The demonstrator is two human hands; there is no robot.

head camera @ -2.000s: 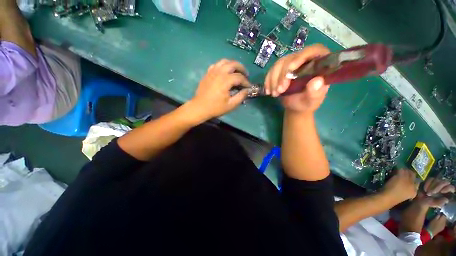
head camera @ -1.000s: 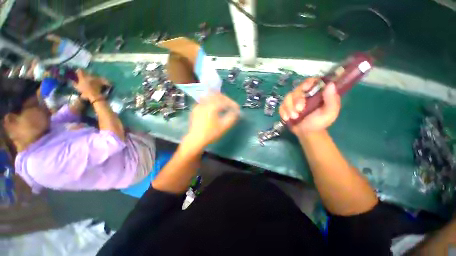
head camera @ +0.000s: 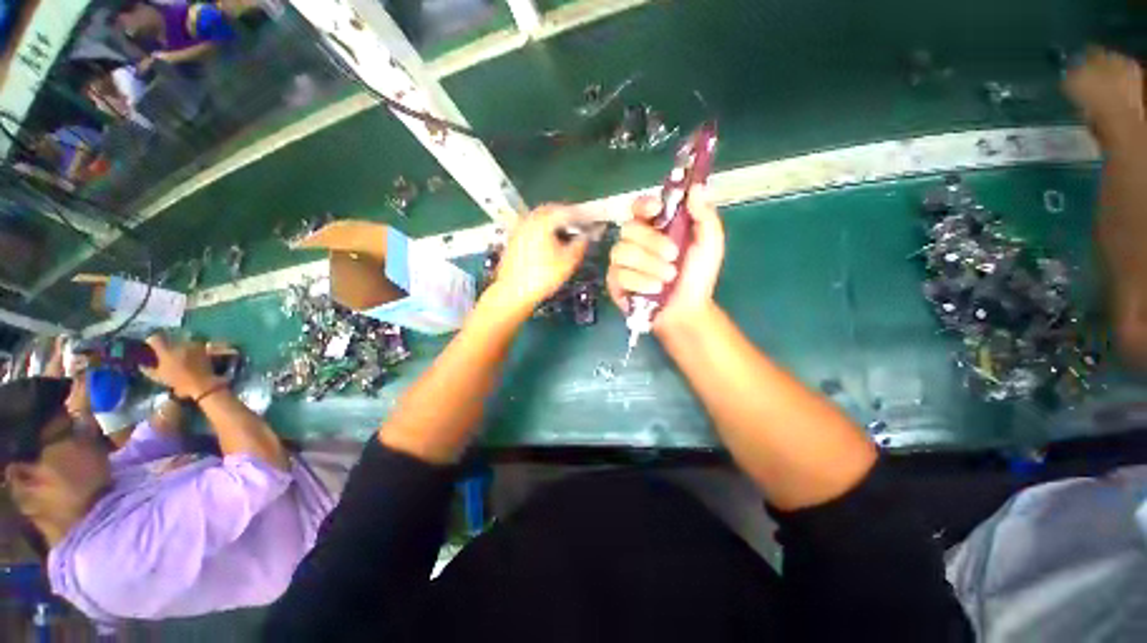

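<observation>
My right hand (head camera: 667, 264) is closed around a dark red electric screwdriver (head camera: 687, 189). The driver is upright, its thin silver bit pointing down at the green bench. My left hand (head camera: 538, 260) is left of it, near the pale rail, with a small dark object (head camera: 582, 231) at its fingertips, likely a circuit-board assembly; blur hides its detail. A few board assemblies (head camera: 576, 302) lie behind and beside my left hand, partly hidden by it.
An open carton (head camera: 434, 291) and a board pile (head camera: 330, 345) are on the left. A larger pile (head camera: 994, 295) is at right. Boards (head camera: 642, 127) lie on the conveyor beyond the rail (head camera: 805, 183). A person in purple sits left; another person's arm reaches over the bench at right.
The view has swung. The screwdriver has turned from slanting to nearly upright. My left hand has left the bit, moved past the carton, and is now by the rail near the driver.
</observation>
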